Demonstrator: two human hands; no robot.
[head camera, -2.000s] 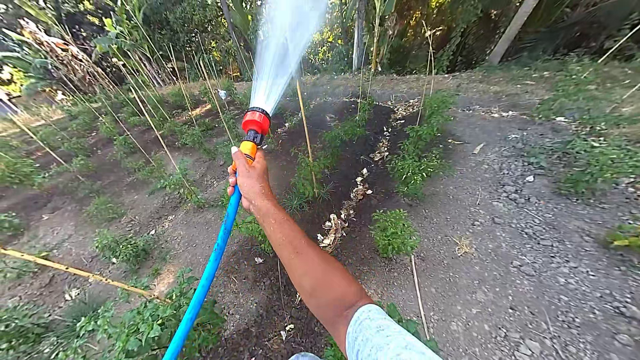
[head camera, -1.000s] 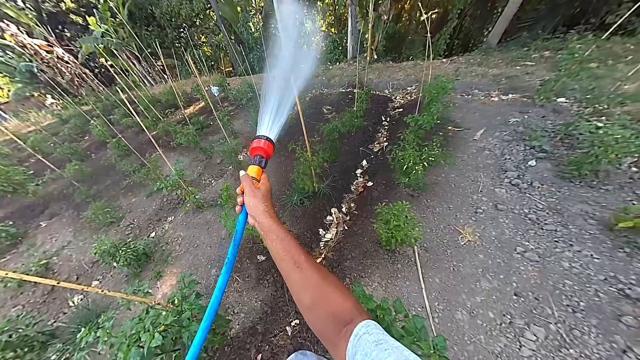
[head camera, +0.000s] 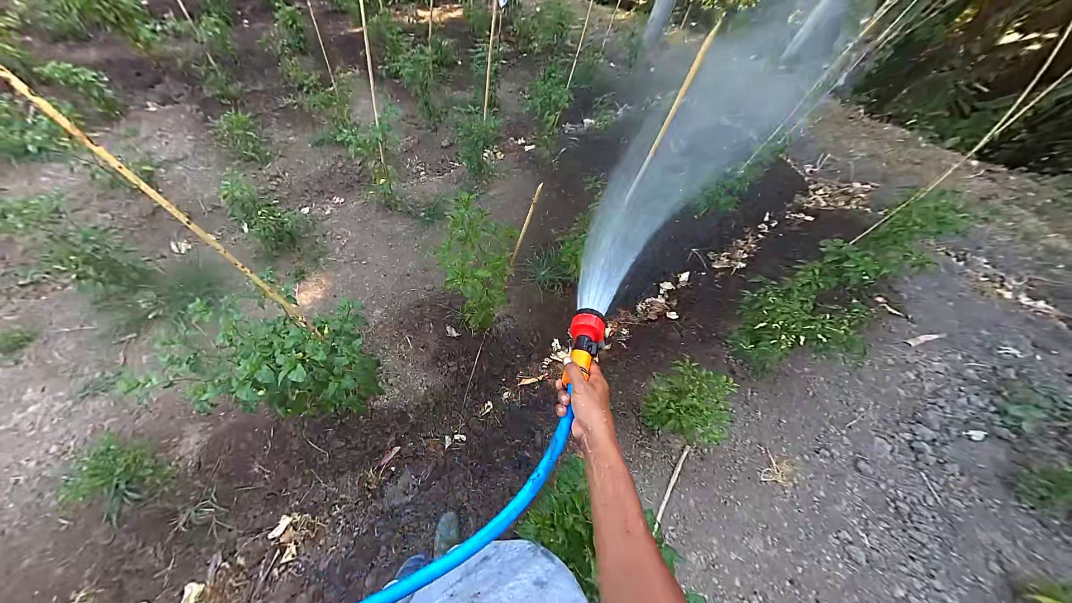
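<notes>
My right hand (head camera: 586, 398) is closed around the yellow rear part of a red, black and orange hose spray nozzle (head camera: 588, 328). From its end a wide white spray of water (head camera: 636, 218) fans up and to the right over dark, wet soil and green plants. The blue garden hose (head camera: 502, 521) runs from below the hand to the bottom edge of the view. My left hand is not in view. Just right of the nozzle grows a small bushy plant (head camera: 688, 404); a taller leafy plant (head camera: 473, 264) stands to its left beside a short stake.
A long bamboo pole (head camera: 159, 201) slants down to a leafy bush (head camera: 289, 364) at the left. Thin stakes rise among plant rows at the back. Dry leaves (head camera: 737, 251) line a furrow. Cloddy grey soil (head camera: 904, 502) lies at the right. My shoes (head camera: 445, 533) show at the bottom.
The view has turned left and down, so my shoes now show. The spray, upright in the earlier frames, now leans to the right. My right hand keeps hold of the nozzle.
</notes>
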